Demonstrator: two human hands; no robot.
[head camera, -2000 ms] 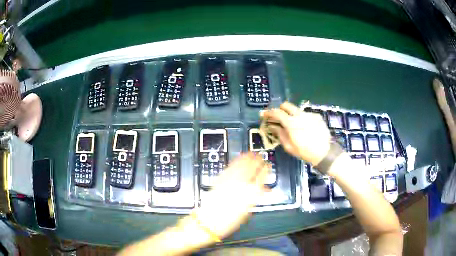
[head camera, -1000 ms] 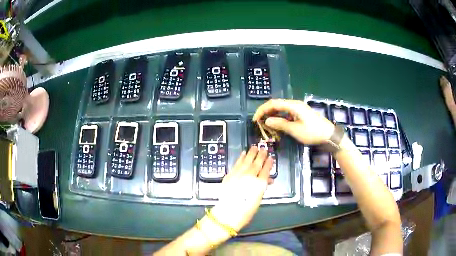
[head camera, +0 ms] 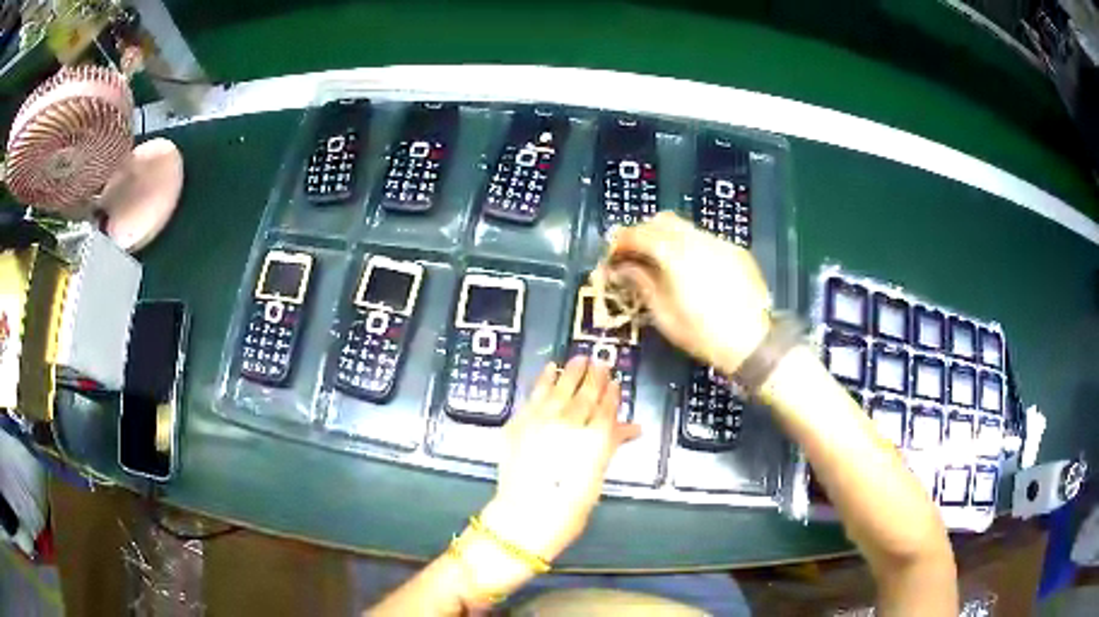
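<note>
Black keypad phones lie in two rows in a clear phone tray (head camera: 548, 247). My left hand (head camera: 557, 444) lies on the lower keypad of the fourth front-row phone (head camera: 604, 354), with the thumb at its right side. My right hand (head camera: 697, 295) is bent with pinched fingertips over that phone's gold-edged display opening. A small pale curled shape shows at the fingertips; I cannot tell if it is held. The fifth front phone (head camera: 712, 412) is partly hidden under my right hand. The lens tray (head camera: 827, 289) with dark-framed square lenses is at right, partly under my right forearm.
A pink fan (head camera: 75, 139), a white box (head camera: 99, 313) and a smartphone (head camera: 153, 388) are at left. A white dispenser (head camera: 1048, 486) is at the right bench edge. A white strip (head camera: 482, 92) runs along the back, with the green conveyor beyond it.
The view has shifted, so the bench things sit further right. Both my hands have moved from the fifth front-row phone to the fourth.
</note>
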